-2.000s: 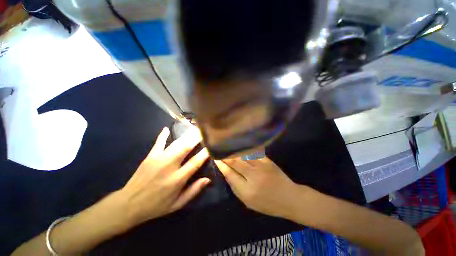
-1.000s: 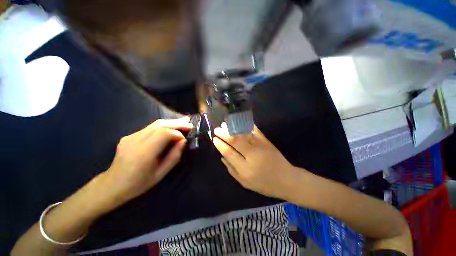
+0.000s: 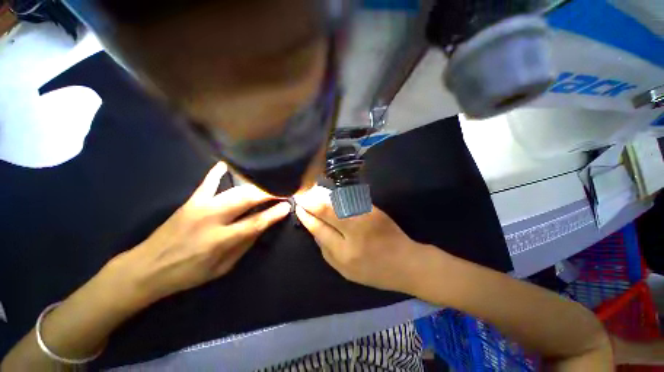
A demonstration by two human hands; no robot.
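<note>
A large black cloth panel [image 3: 124,211] lies over the white table [image 3: 51,127], its curved edge showing at the upper left. My left hand [image 3: 204,236] rests on it, thumb and a fingertip together on the cloth at the needle area. My right hand [image 3: 371,251] is on the cloth just right of it, fingertips nearly touching the left ones, holding the same spot. The white sewing machine [image 3: 415,109] stands over them, with a ridged grey knob [image 3: 352,201] above my right hand. A blurred head shape covers the upper left centre and hides the needle and presser foot.
A larger blurred grey knob [image 3: 502,65] is at the upper right. A printed ruler [image 3: 550,232] runs along the table edge. Pale, box-like items [image 3: 611,178] stand at the right. Blue [image 3: 466,341] and red [image 3: 641,312] baskets are below right. Striped clothing [image 3: 357,349] is below.
My left fingers have moved right to meet my right fingertips and spread more. The blurred head shape has shifted right and down. Since the oldest frame, the cloth's curved edge appears farther left and higher.
</note>
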